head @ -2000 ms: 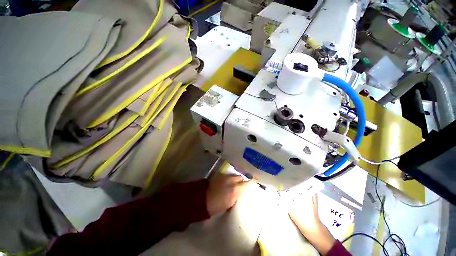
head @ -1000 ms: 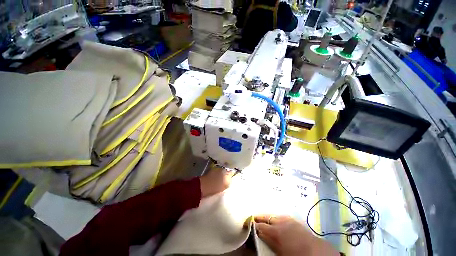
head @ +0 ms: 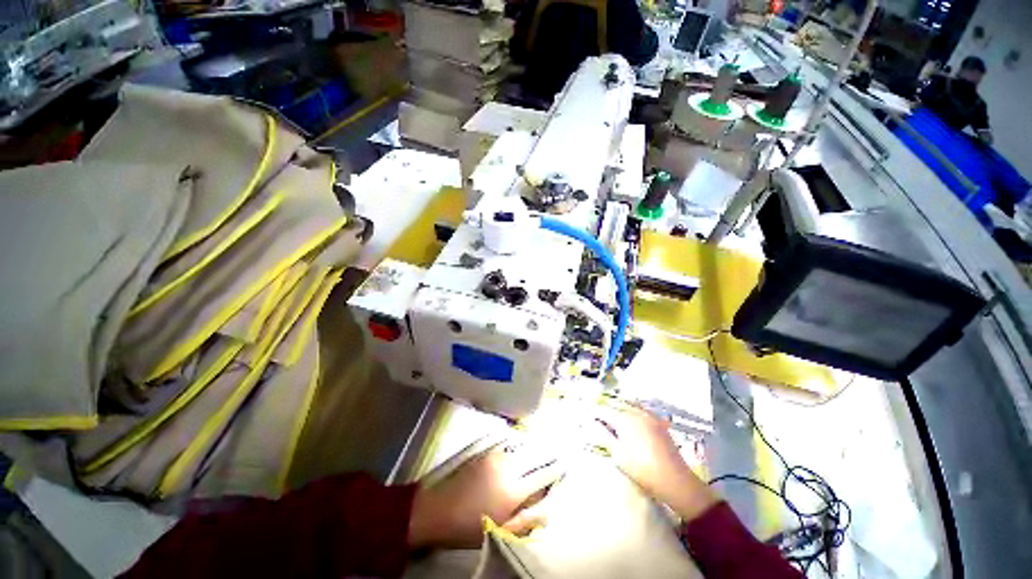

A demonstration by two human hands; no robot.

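Note:
The khaki fabric piece (head: pixel 605 532) lies below the white sewing machine head (head: pixel 481 351), with a fold and a short yellow edge near its lower left. My left hand (head: pixel 481 498) is bare, its curled fingers gripping the cloth just below the head. My right hand (head: pixel 647 452) is bare and lies at the cloth's right side, fingers pointing up toward the needle area. Bright glare washes out its fingertips and the cloth there, so whether it grips is unclear. The needle area is hidden by glare and the head.
A tall pile of khaki pieces with yellow edges (head: pixel 226 283) stands at left. A black-framed screen (head: pixel 866 305) is at right, above a coiled black cable (head: pixel 809 509). Thread cones (head: pixel 722 91) stand behind. A blue hose (head: pixel 611 277) curves on the head. People are in the background.
The view has tilted up and pulled back since the oldest frame. Over the last second, my right hand moved up from the lower cloth edge toward the needle area; my left hand sits lower, on folded cloth.

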